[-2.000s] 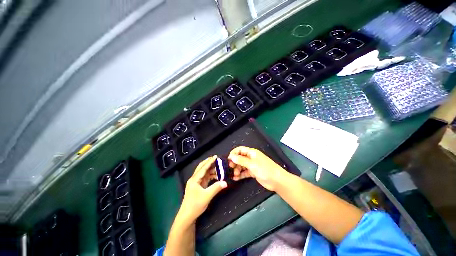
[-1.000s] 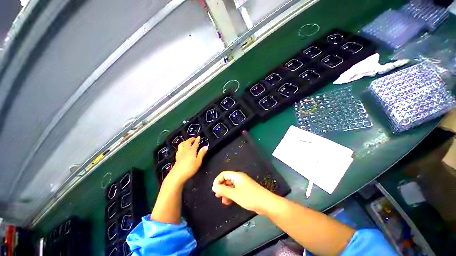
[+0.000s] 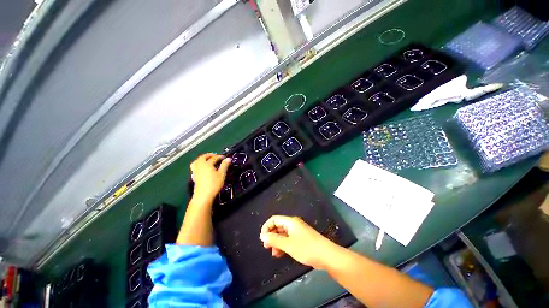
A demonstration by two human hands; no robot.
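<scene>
My left hand (image 3: pixel 209 174) is over the upper left part of a black foam tray (image 3: pixel 278 171) with two rows of pockets holding silver-rimmed watch cases (image 3: pixel 271 161). Its fingers reach down into the far row and hide what they touch. My right hand (image 3: pixel 289 239) is over the flat black work tray (image 3: pixel 259 219), its fingers curled with the fingertips together; whether a small part or tool is between them cannot be seen. Tiny gold-brown parts (image 3: pixel 330 230) lie near the work tray's right corner, with more specks scattered over it.
A second foam tray of cases (image 3: pixel 346 136) stands at the back right, another (image 3: pixel 145 240) at the left. To the right are a white paper sheet (image 3: pixel 385 201), a small white stick (image 3: pixel 380 239), a clear blister sheet (image 3: pixel 409 144), stacked blister sheets (image 3: pixel 505 126) and a white cloth (image 3: pixel 445 93).
The case held between both hands two seconds ago is out of them. My left hand has moved to the foam tray, then farther left along it. My right hand stays over the work tray, fingers curled.
</scene>
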